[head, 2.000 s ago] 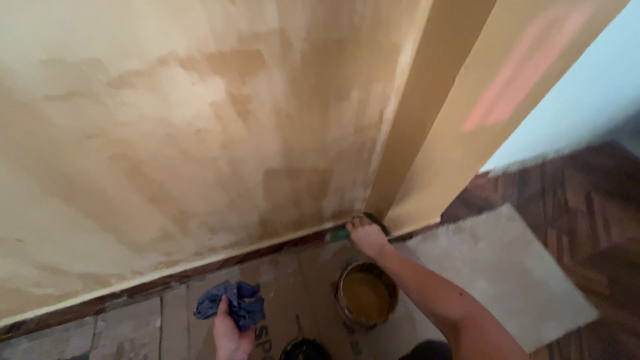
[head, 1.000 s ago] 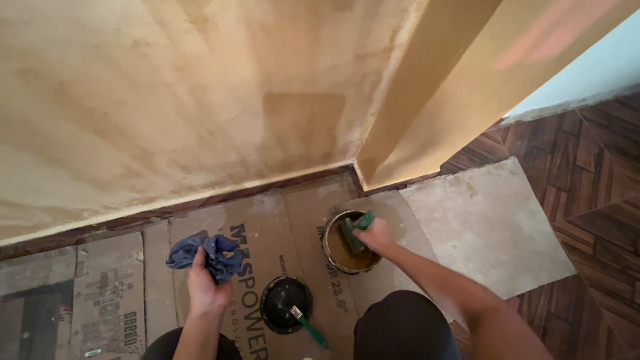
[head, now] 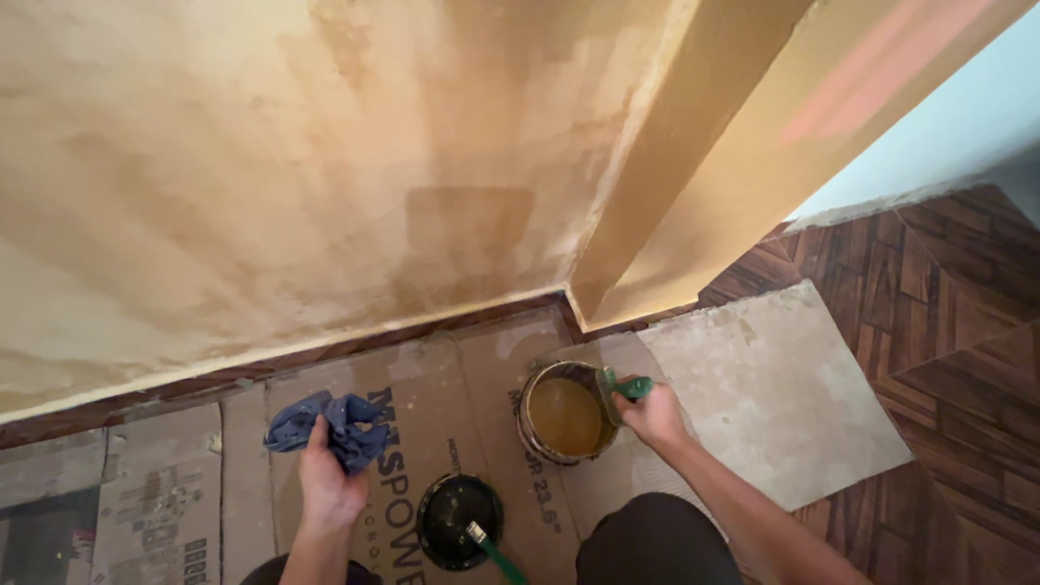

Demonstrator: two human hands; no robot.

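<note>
My left hand (head: 331, 479) grips a crumpled blue cloth (head: 329, 426) above the cardboard. A wide paintbrush with a green handle (head: 632, 386) is in my right hand (head: 654, 410), its bristle end at the right rim of a round bucket (head: 526, 422). Ochre liquid (head: 565, 416) partly fills that bucket. Left of it and nearer me is a black round lid or shallow tub (head: 439, 524), with a small green-handled brush (head: 491, 548) resting over it.
The ochre-washed wall (head: 325, 187) meets a projecting pillar (head: 699, 187) above a dark skirting strip. Printed cardboard sheets (head: 414, 366) cover the floor along the wall. A pale board (head: 780, 390) lies at right on wood-patterned flooring (head: 959, 301). My knees show at the bottom.
My right hand was at the foot of the wall by the pillar, then moved to the bucket. Its brush was over the bucket's middle and is now at the right rim. My left hand keeps the cloth.
</note>
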